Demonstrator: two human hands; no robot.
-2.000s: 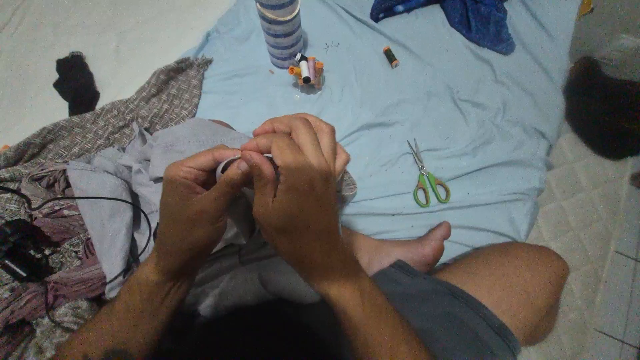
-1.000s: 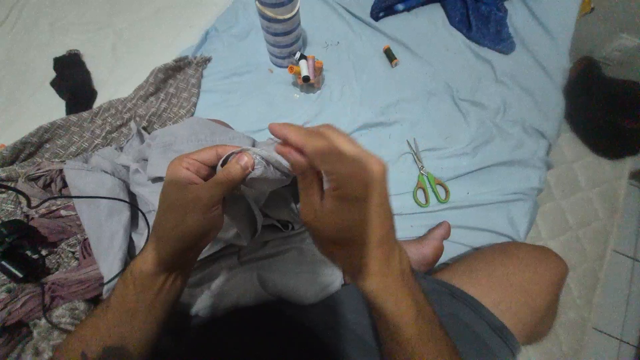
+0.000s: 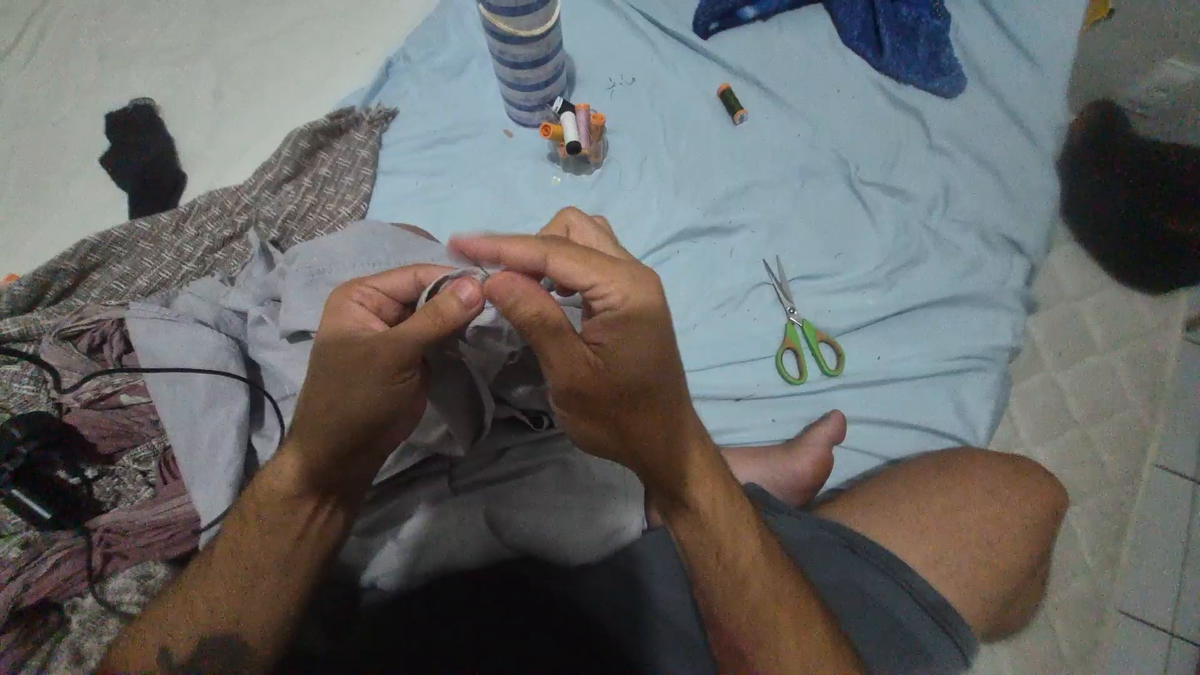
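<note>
My left hand (image 3: 384, 356) pinches the edge of a light grey cloth garment (image 3: 347, 267) between thumb and fingers, above my lap. My right hand (image 3: 600, 347) meets it, its thumb and bent fingers at the same folded edge. A thin dark line, perhaps a needle or thread, shows at the right fingertips; which one cannot be told. The rest of the garment hangs below and spreads left. To the right, scissors with green and orange handles (image 3: 802, 328) lie slightly apart at the blades. Beyond my hands, a small clear container (image 3: 583, 159) holds several thread spools (image 3: 577, 127).
A blue striped cylinder (image 3: 525, 61) stands behind the spools. A dark thread spool (image 3: 731, 104) lies on the light blue sheet (image 3: 656, 202). At left are a black cloth (image 3: 142, 155), patterned fabric (image 3: 281, 178) and a black device with a cable (image 3: 42, 473). Dark blue cloth (image 3: 900, 47) lies at the top.
A second ago my right hand was raised farther right, apart from my left fingers; now its fingertips are back at the cloth edge. My left hand has kept its pinch on the garment.
</note>
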